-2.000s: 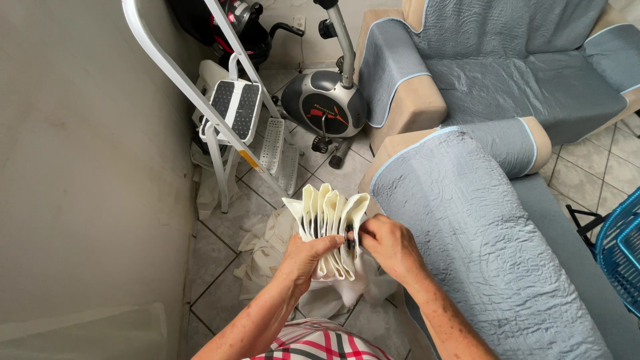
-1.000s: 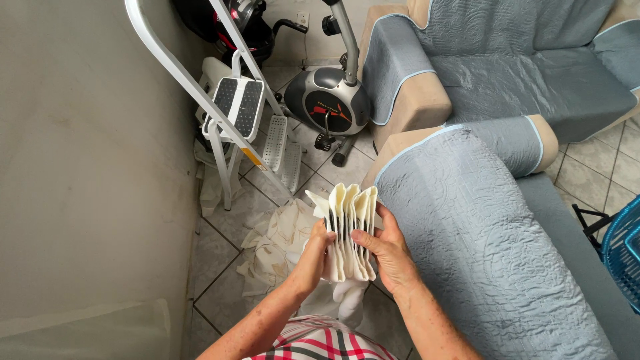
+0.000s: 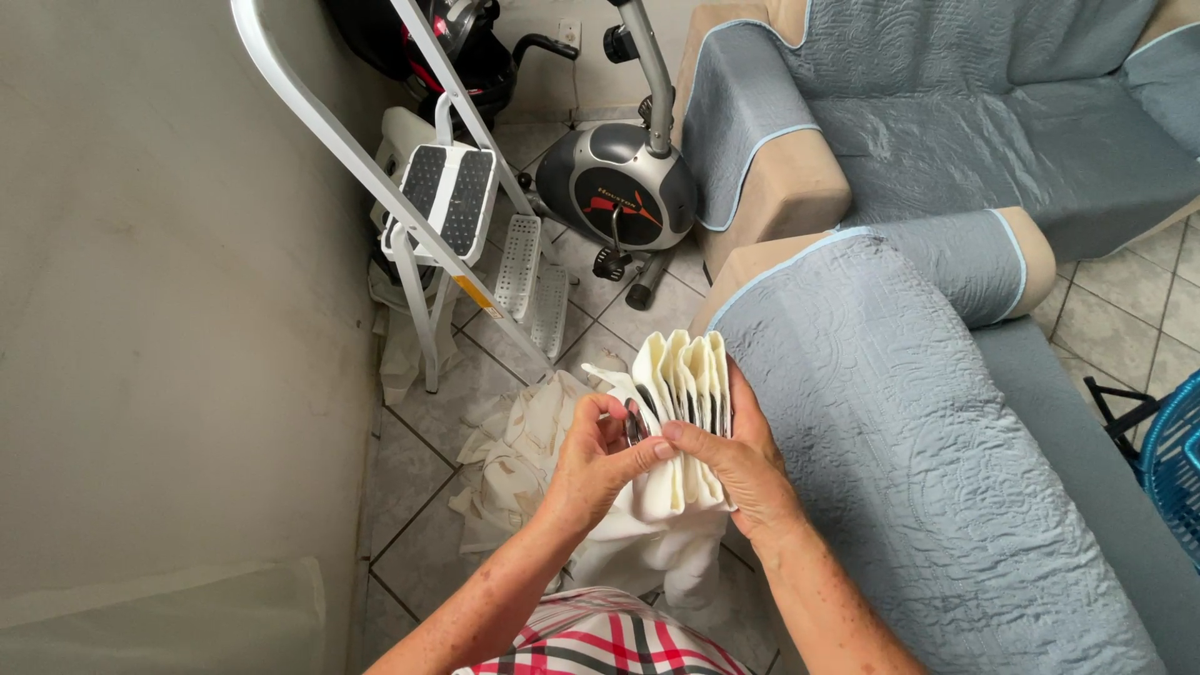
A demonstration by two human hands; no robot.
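Note:
A bunched stack of cream curtain-like fabric (image 3: 684,375), gathered in several even folds with dark rings or strips between them, is held in front of me. My right hand (image 3: 741,459) wraps the stack's right side, its thumb across the front. At the left end, my left hand (image 3: 605,459) pinches the fabric edge beside a dark ring (image 3: 634,422), thumb and fingers close together. White cloth (image 3: 656,553) hangs below the folds toward my checked clothing.
A white stepladder (image 3: 450,202) stands by the left wall, with an exercise bike (image 3: 619,187) behind. Crumpled cream fabric (image 3: 511,450) lies on the tiled floor. Covered sofas (image 3: 872,375) fill the right side, and a blue fan (image 3: 1177,459) is at the right edge.
My left hand has gone from gripping the stack's left side to pinching at its left edge. The leftmost fold is now spread away from the others. My right hand still holds the stack.

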